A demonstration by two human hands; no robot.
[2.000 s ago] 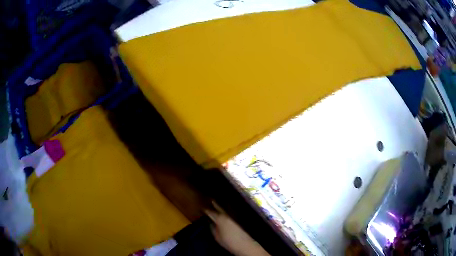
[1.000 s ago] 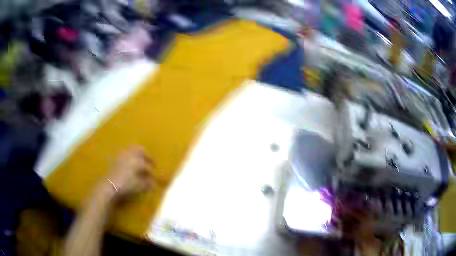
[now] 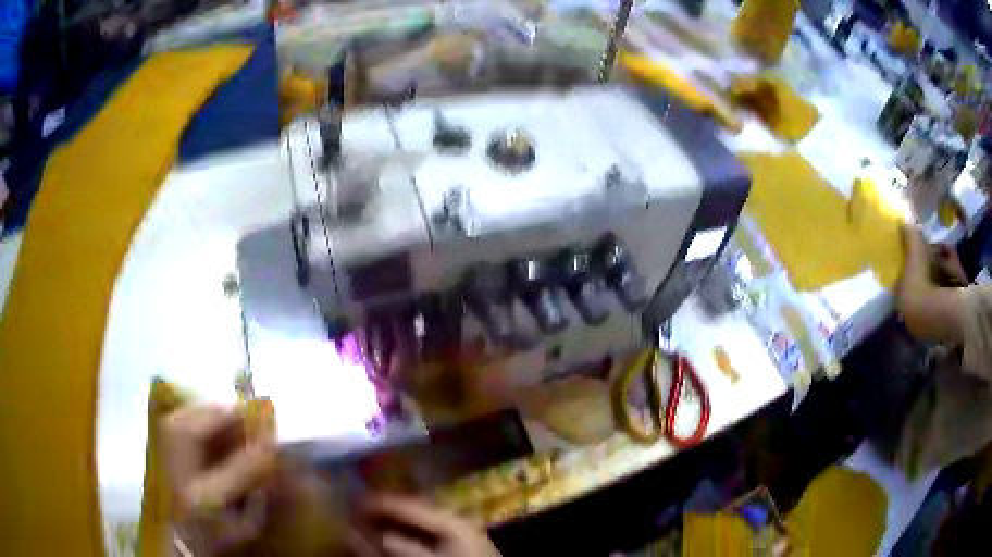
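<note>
A long mustard-yellow fabric panel lies on the white table at the left. The overlock machine fills the middle, with a bright pink-white light at its left end. My left hand, blurred, is at the lower left with a yellow fabric piece in its fingers. My right hand is beside it at the bottom edge, blurred and partly cut off; its hold is unclear. Scissors with a yellow and a red handle loop lie at the machine's front right.
Another person sits at the right, an arm reaching to yellow fabric on the table. Printed tape strips lie right of the machine. More yellow pieces are below the table at lower right. Navy cloth lies beside the long panel.
The view has swung right to the machine. The hand that was over the long panel is now at the lower left with a yellow piece, and my right hand has come into view.
</note>
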